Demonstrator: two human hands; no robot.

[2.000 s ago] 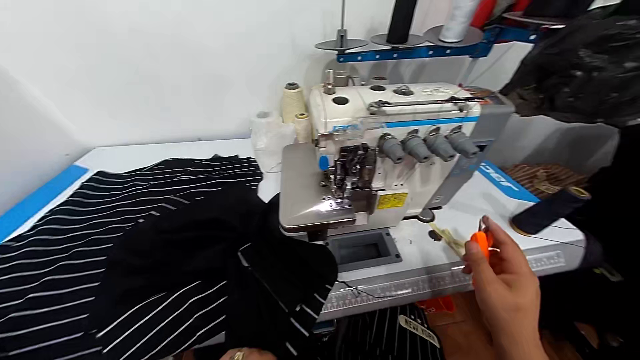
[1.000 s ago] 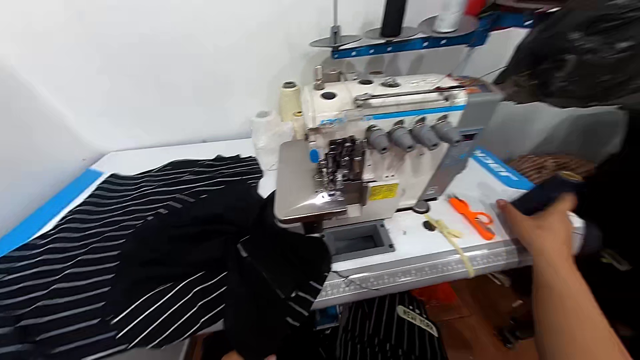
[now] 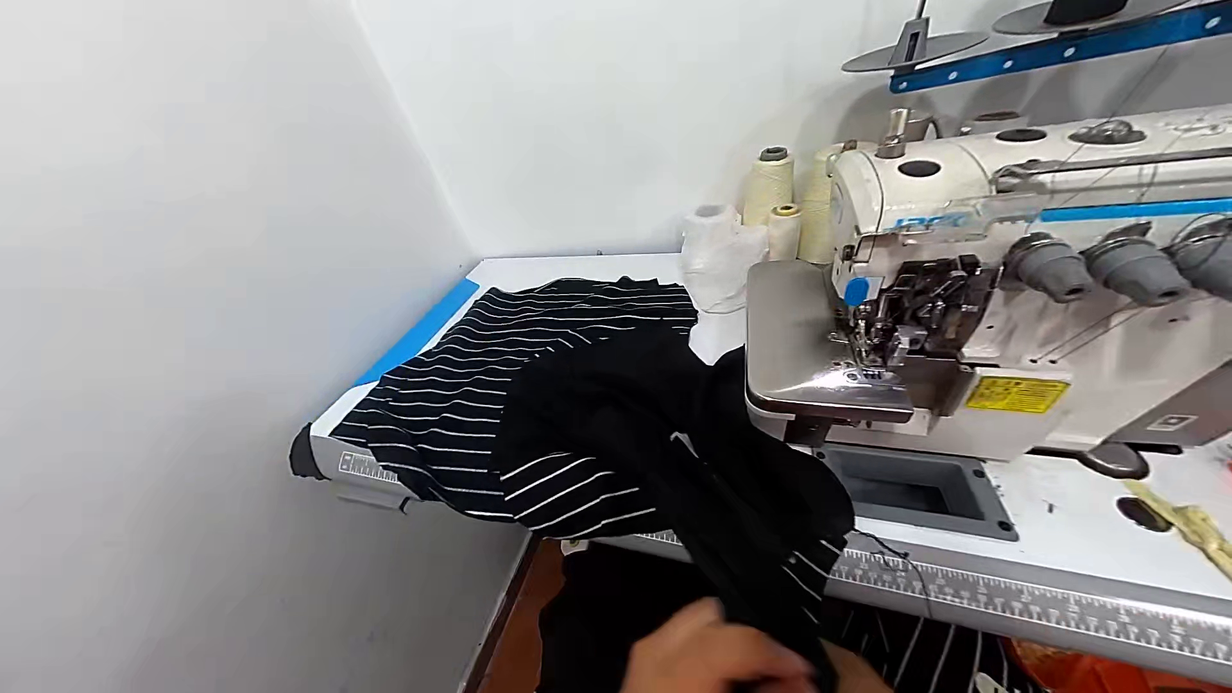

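A black garment with white stripes (image 3: 452, 404) lies over the left of the sewing table, its plain black part (image 3: 616, 404) bunched and hanging over the front edge. At the bottom, a blurred hand, seemingly my left hand (image 3: 717, 654), has bent fingers against the hanging cloth. More skin, seemingly my right hand (image 3: 852, 669), shows just right of the cloth and is mostly cut off. The blur and the cloth hide whether either one grips. The garment's right side touches the overlock sewing machine (image 3: 1020, 289) near its metal plate (image 3: 818, 346).
Cream thread cones (image 3: 768, 188) and a white-wrapped one (image 3: 717, 255) stand behind the machine. A grey recessed tray (image 3: 914, 491) is set into the table near its ruler-marked edge (image 3: 1020, 602). A yellowish strip (image 3: 1189, 525) lies at right. Dark cloth (image 3: 616, 606) hangs below.
My right hand held orange thread snips, then a dark thread spool at the table's right, with the snips on the table. Now it has left the spool. The view has swung left.
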